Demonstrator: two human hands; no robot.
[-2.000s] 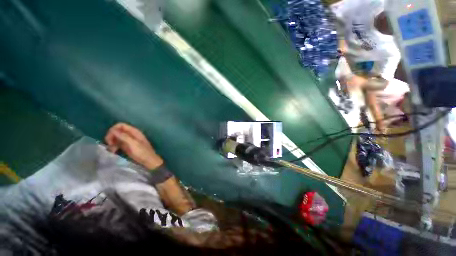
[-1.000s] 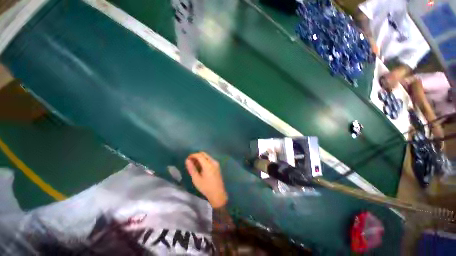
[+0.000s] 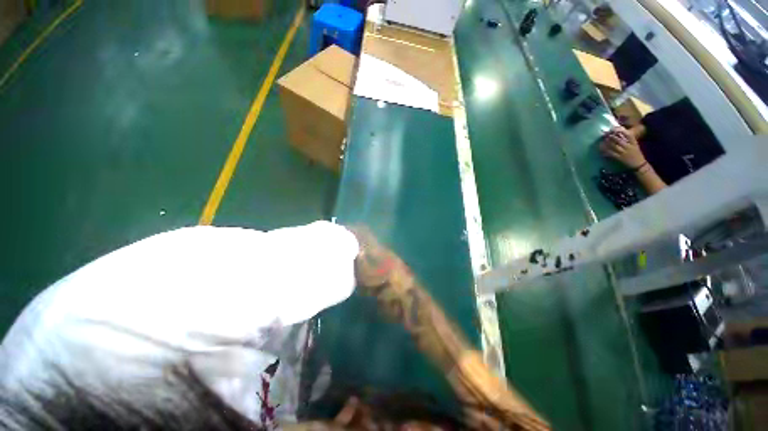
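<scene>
My left arm (image 3: 414,313), tattooed below a white sleeve (image 3: 316,268), reaches across the dark green bench (image 3: 392,181) towards the lower edge. The left hand is cut off by that edge. A small skin-coloured patch at the bottom centre is too dark and blurred to name. My right hand is out of the picture. No screwdriver, screw feeder or blue unit shows on this bench.
A worn white rail (image 3: 469,181) divides the bench from a green belt (image 3: 515,151). A pale post (image 3: 665,202) crosses the right side. Cardboard box (image 3: 318,105) and blue stool (image 3: 335,32) stand beyond; a person (image 3: 674,147) works opposite.
The view has swung along the line. The feeder, screwdriver, red packet and my bare, empty-looking left hand have left the picture. The bench's far end, box and stool now show.
</scene>
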